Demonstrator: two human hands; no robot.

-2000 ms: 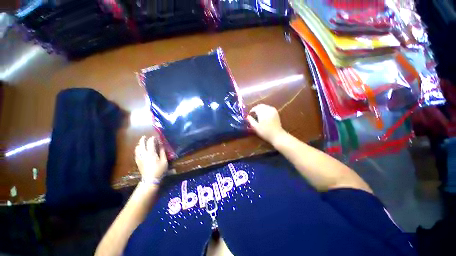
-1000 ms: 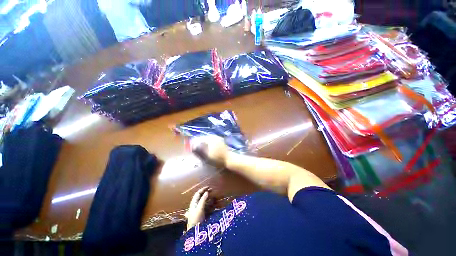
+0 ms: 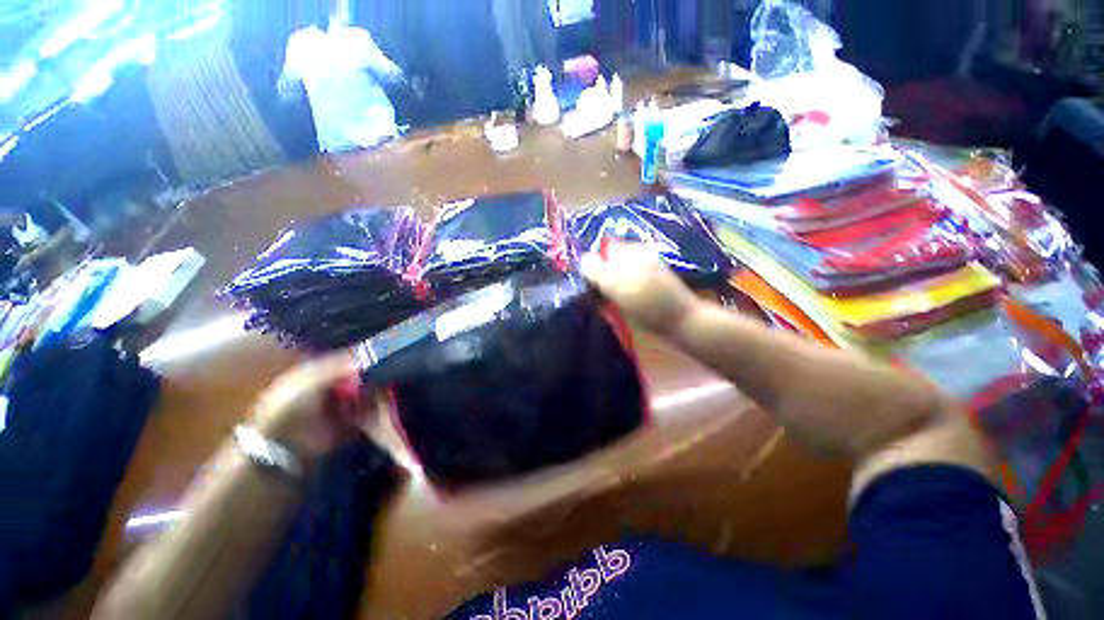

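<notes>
A bagged garment (image 3: 521,394), a dark square in a clear bag with red-pink edges, is held up in front of me above the brown table (image 3: 702,484). My left hand (image 3: 315,406) grips its upper left corner. My right hand (image 3: 630,285) grips its upper right corner and is blurred. Behind it stand stacks of bagged garments (image 3: 490,230) in a row, glossy black with red-pink edges. A dark folded garment (image 3: 321,527) lies below my left hand, partly hidden by my arm.
A larger dark garment heap (image 3: 67,430) lies at the left. Empty polybag piles (image 3: 872,242) stand at the right, with a black cloth bundle (image 3: 739,133) on top. Bottles, one blue (image 3: 653,148), stand at the far side. A person in white (image 3: 343,85) is beyond the table.
The bagged garment has been lifted off the table and now hangs between both hands near the stacks. My left hand has come up and taken one corner. The view has tilted up.
</notes>
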